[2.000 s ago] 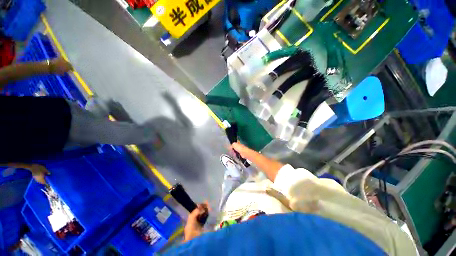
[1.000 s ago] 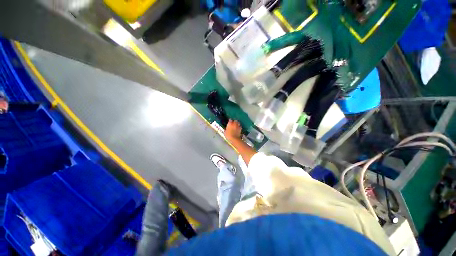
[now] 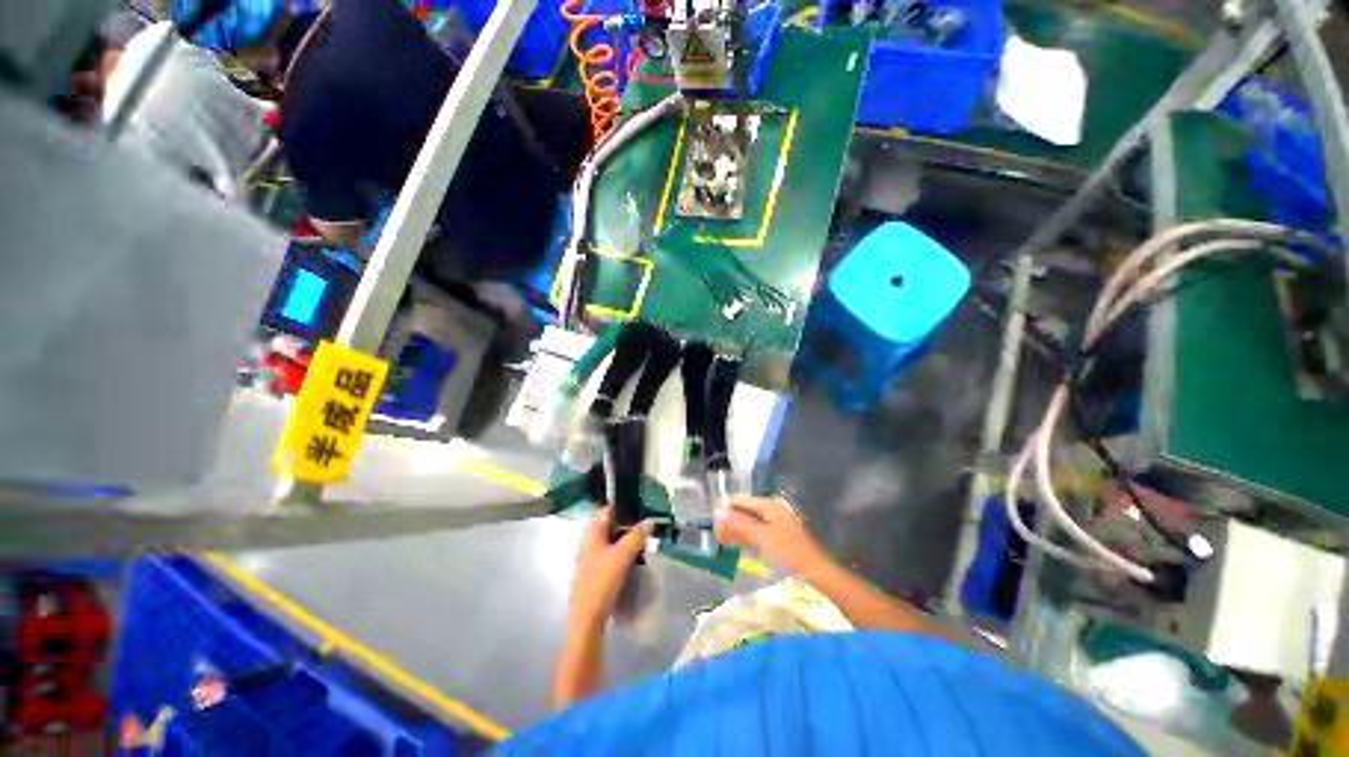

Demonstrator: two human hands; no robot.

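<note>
Several black wire bundles [image 3: 651, 370] lie side by side on the beige-white cabinet at the near end of the green bench, with clear plastic sleeves [image 3: 695, 481] around their near ends. My left hand [image 3: 604, 559] is closed around the near end of a black bundle [image 3: 627, 466] that points away from me beside them. My right hand [image 3: 762, 528] is at the sleeve end of the rightmost bundles, fingertips together; whether it grips the plastic is unclear. Thin green wires [image 3: 732, 281] lie fanned on the mat beyond.
A press head [image 3: 701, 45] stands over a metal fixture [image 3: 715, 170] inside yellow tape. A blue stool [image 3: 900, 281] is right of the bench. A rail with a yellow sign [image 3: 335, 411] crosses the left. Blue totes [image 3: 222, 666] are low left. Another person [image 3: 429, 133] is upper left.
The view has turned towards the bench. My left hand and its black bundle have come up from low beside me to the cabinet. My right hand has left the bundle on the green mat.
</note>
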